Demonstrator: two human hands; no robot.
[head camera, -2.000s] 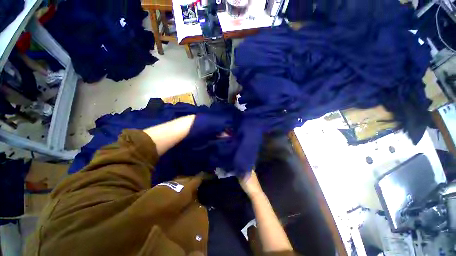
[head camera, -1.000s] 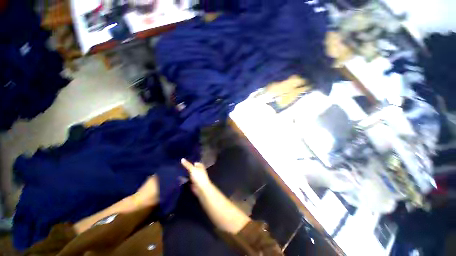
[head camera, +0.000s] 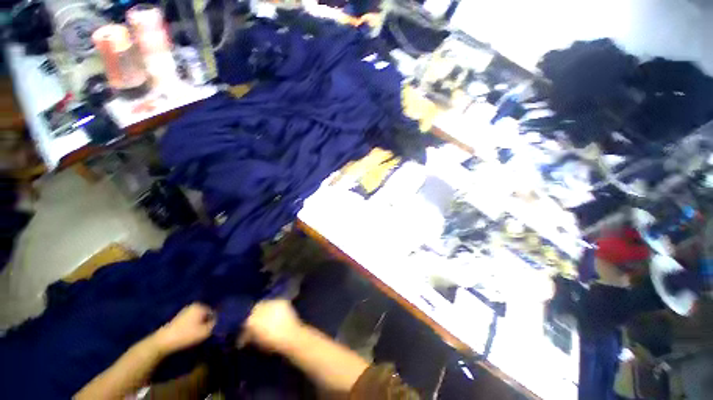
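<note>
My left hand (head camera: 186, 326) and my right hand (head camera: 270, 322) are close together at the lower left, in front of my lap. Both are closed on a navy garment piece (head camera: 231, 312), with a short stretch of cloth between them. The picture is blurred, so the fingers and the exact part of the garment cannot be told. A navy heap (head camera: 102, 312) lies low at my left, beside and behind my left hand. A larger navy garment pile (head camera: 289, 109) lies beyond my hands, left of the machine table.
The white machine table (head camera: 375, 226) with a brown edge runs diagonally right of my hands, its machine blurred and overexposed. Pink bottles (head camera: 121, 58) stand on a side table at upper left. Dark cloth (head camera: 594, 86) is heaped at upper right. A person in red headwear (head camera: 621, 246) is at far right.
The view has swung right, so the table and piles have shifted left in the picture. My right hand, earlier with a finger extended, is now closed on the cloth near my left hand.
</note>
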